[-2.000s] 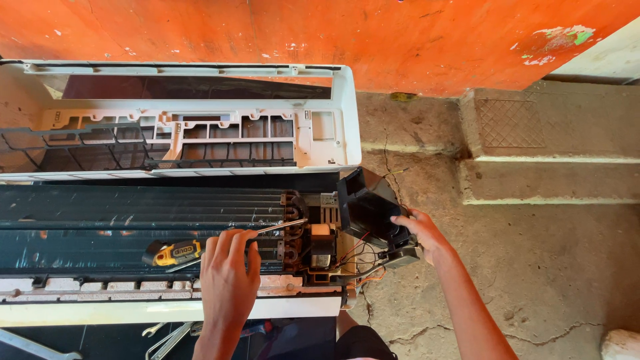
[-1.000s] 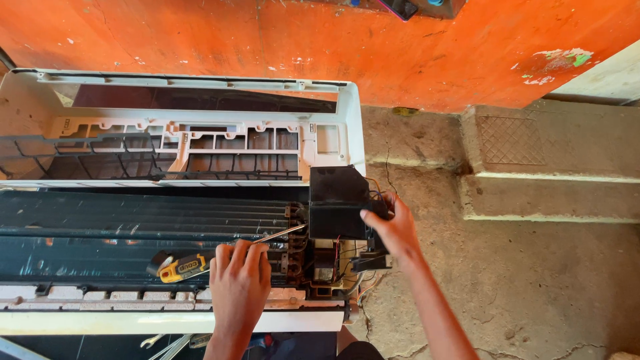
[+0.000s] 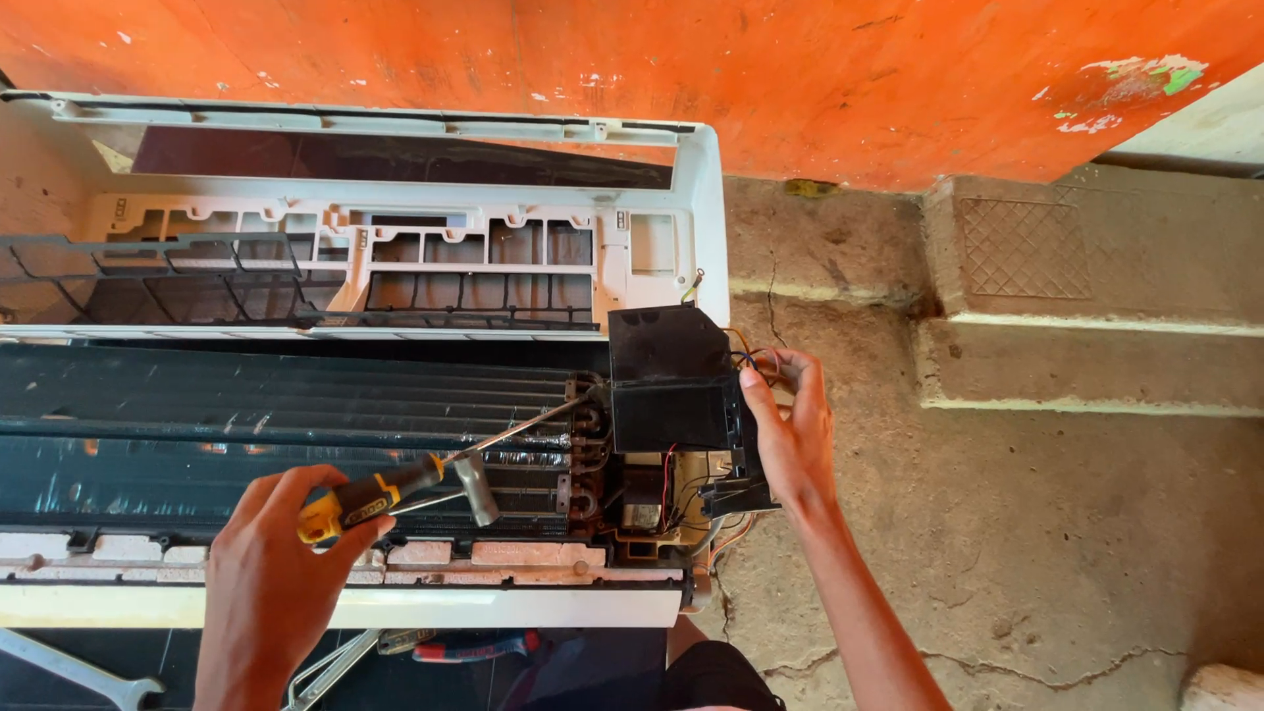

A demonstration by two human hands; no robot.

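My left hand (image 3: 286, 563) is closed around the black and yellow handle of a long screwdriver (image 3: 370, 499), above the finned coil (image 3: 267, 444) of an air conditioner indoor unit. Its shaft points up and right to the copper pipe bends (image 3: 590, 425) at the coil's end. Beside the shaft, a metal T-shaped tool head (image 3: 477, 489) shows; how it is held I cannot tell. My right hand (image 3: 795, 425) grips the right edge of a black plastic box cover (image 3: 671, 380), with thin coloured wires at the fingertips. Below the cover, a motor (image 3: 642, 494) and more wires show.
Behind the unit lies its white plastic casing (image 3: 706, 237) with black mesh filters (image 3: 474, 291), near an orange wall (image 3: 444, 59). In front lie a wrench (image 3: 79, 671) and red-blue pliers (image 3: 479, 647). Concrete steps (image 3: 1086, 365) stand at the right.
The yellow-handled screwdriver, lying on the coil beside my left hand before, is now in that hand. The black cover, tilted two seconds ago, now lies squarer over the unit's right end.
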